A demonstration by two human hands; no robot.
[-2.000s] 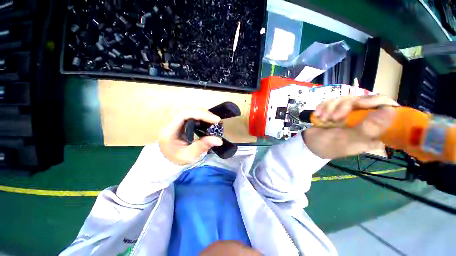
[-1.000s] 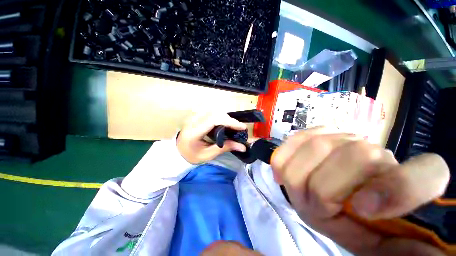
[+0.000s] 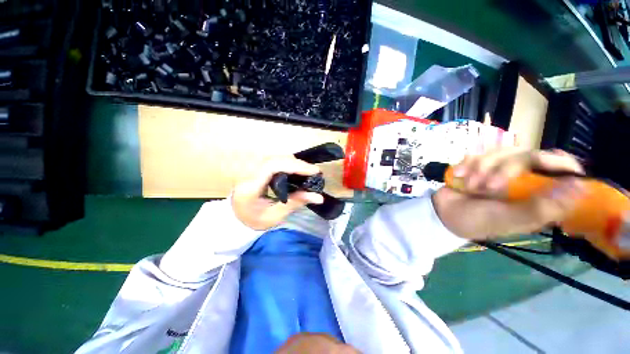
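Observation:
My left hand holds a black plastic housing above the front edge of the cardboard sheet. The housing's socket-like end is between my fingers and its two curved wings spread to the right. My right hand is closed around the orange electric screwdriver, right of the housing. The dark driver tip points left, over the screw dispenser with its red edge and white top. Whether the tip touches anything there, or carries a screw, I cannot tell.
A large black parts tray with loose sleeves and small inserts lies behind the cardboard; a thin pale stick lies in it. A clear plastic bag is behind the dispenser. Black ribbed trays stand at left. A black cable hangs at right.
The screwdriver has moved from the housing in my left hand back right to the screw dispenser. My left hand has shifted slightly left, and the housing's wings show spread apart again.

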